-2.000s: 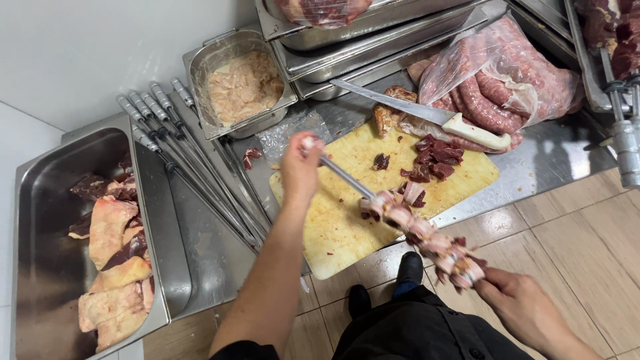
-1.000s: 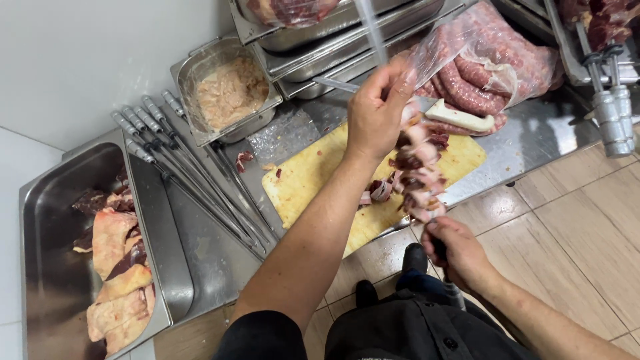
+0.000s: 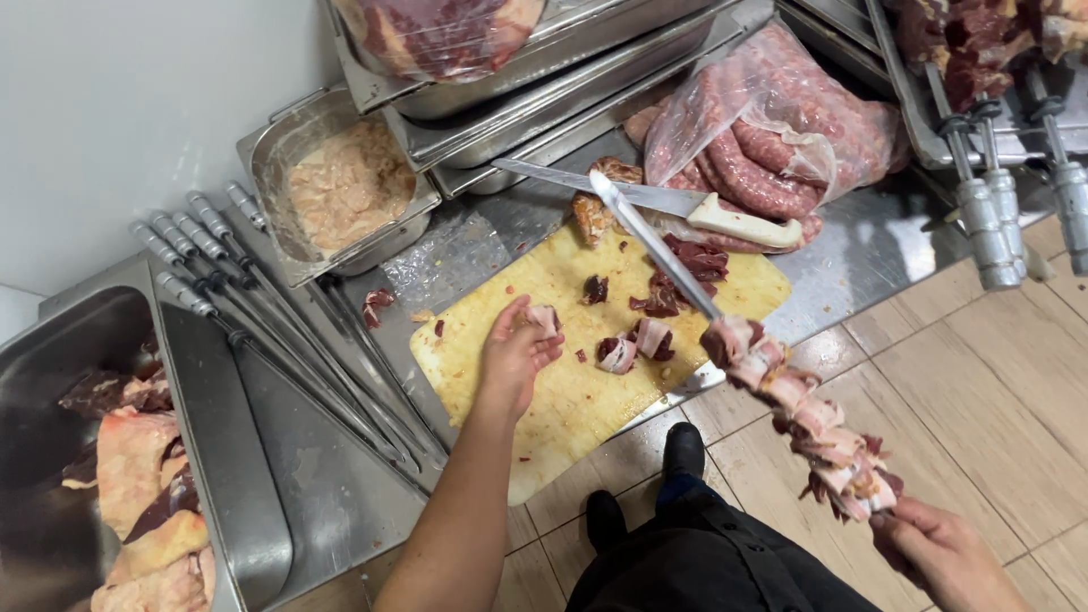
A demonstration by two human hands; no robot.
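My left hand [image 3: 516, 353] holds a bacon-wrapped meat piece [image 3: 542, 320] between its fingers, over the left part of the yellow cutting board [image 3: 561, 433]. At the lower right, my right hand [image 3: 926, 544] grips the lower end of a metal skewer [image 3: 659, 246]. Bacon-wrapped meat pieces [image 3: 816, 416] are threaded along its lower half, and its bare tip points up and left. Two wrapped pieces [image 3: 616, 354] lie near the board's front edge. Dark red meat pieces [image 3: 693, 259] and a small dark piece [image 3: 596, 290] rest farther back. A white-handled knife [image 3: 739, 223] lies behind the board, its handle against the sausages.
Several metal skewers [image 3: 314, 365] lie left of the board. A deep steel pan [image 3: 229, 476] holds large meat cuts. A smaller pan [image 3: 340, 246] contains pale meat. Stacked steel pans [image 3: 552, 76] stand behind. Bagged raw sausages [image 3: 765, 136] and loaded skewers [image 3: 986, 212] are at the right.
My left hand has left the skewer and moved left over the board, where it holds a wrapped piece. The skewer's bare tip now shows, with my right hand still at its lower end.
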